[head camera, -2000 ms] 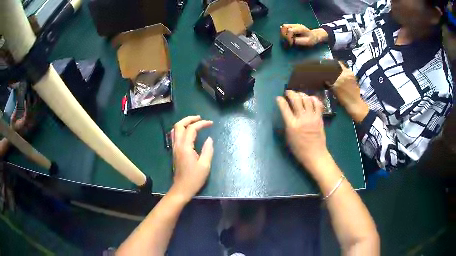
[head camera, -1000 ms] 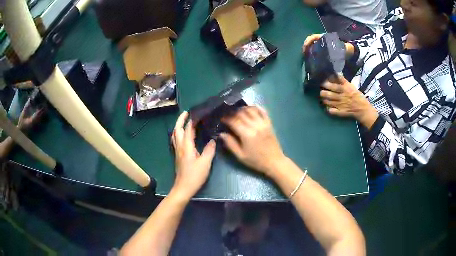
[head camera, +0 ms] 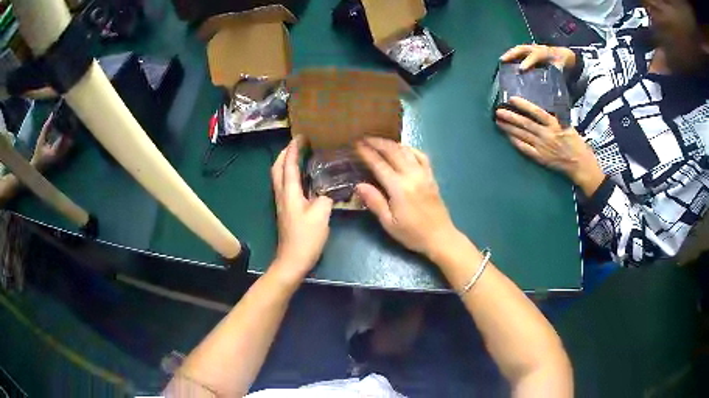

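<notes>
An open tuck-top carton (head camera: 346,109) lies in front of me, its brown lid raised at the back and slightly blurred. Shiny clear accessory bags (head camera: 336,172) with dark parts fill it. My left hand (head camera: 299,221) is at its left side, fingers along the edge and thumb at the front left corner. My right hand (head camera: 408,194) is over its right side, fingers across the contents near the lid's base. The front right part of the carton is hidden under my right hand.
Another open carton (head camera: 249,50) with bags stands at the back left, a red plug (head camera: 213,128) beside it. A further open carton (head camera: 420,54) is at the back. A person at the right holds a closed black carton (head camera: 532,89). Cream tubes (head camera: 148,159) cross the left foreground.
The carton between my hands showed black flaps a second ago; its brown lid now stands open and the bags show. The person at the right has lowered and turned their black carton.
</notes>
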